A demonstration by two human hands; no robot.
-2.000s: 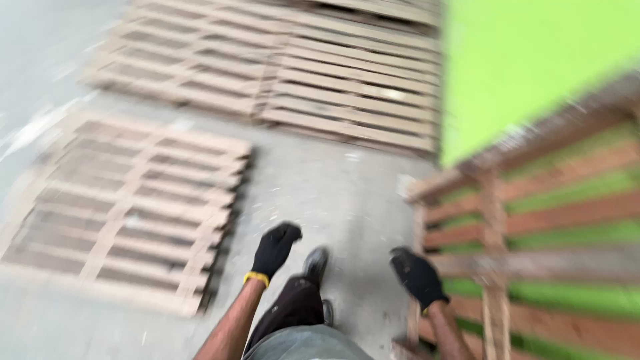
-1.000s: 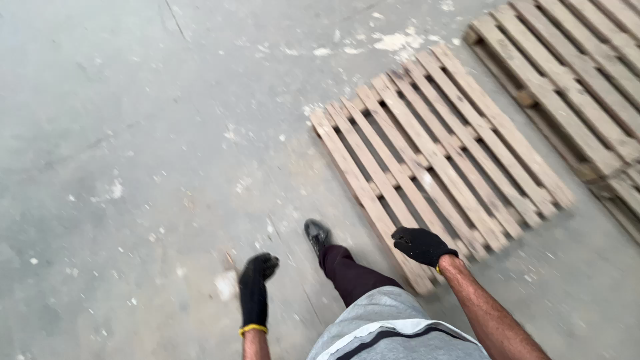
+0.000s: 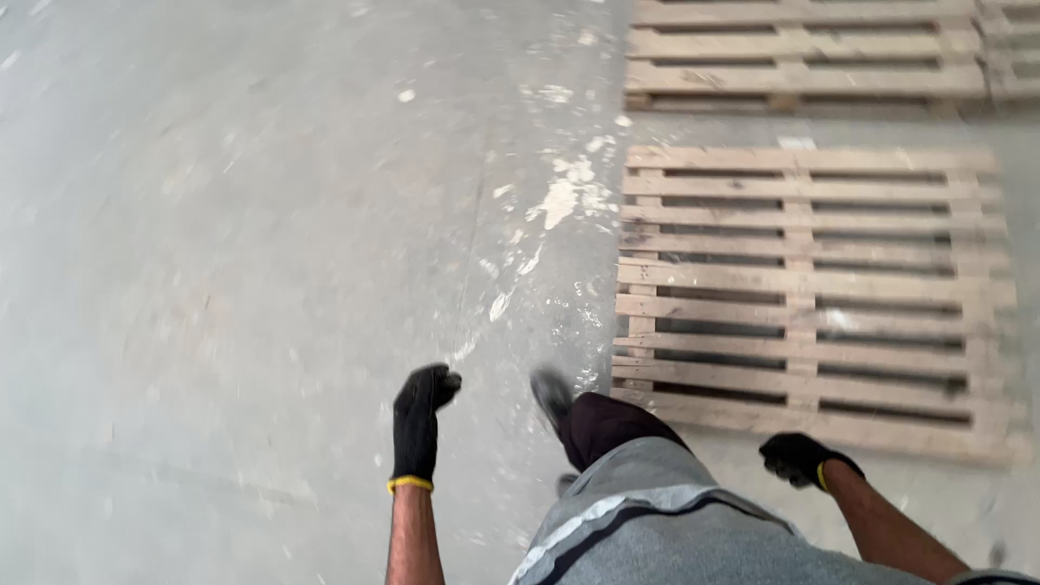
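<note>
My left hand [image 3: 421, 422], in a black work glove with a yellow cuff, hangs over the concrete floor [image 3: 284, 268], its fingers curled and nothing seen in them. My right hand [image 3: 800, 461], gloved the same way, is near the lower edge of a wooden pallet [image 3: 800, 280] and appears empty, with its fingers bent. The pallet lies flat on the floor, slats running left to right. Whether either hand is fully closed is hard to tell through the blur.
Beyond the flat pallet more wooden pallets [image 3: 804, 77] lie at the top right, with a narrow gap between. Pale flakes and splotches [image 3: 561, 199] mark the floor left of the pallet. A dark shoe [image 3: 552, 394] shows below me.
The view has swung strongly; the upright pallet and green surface at the right two seconds ago are out of sight. Both hands stay apart at my sides, holding nothing visible.
</note>
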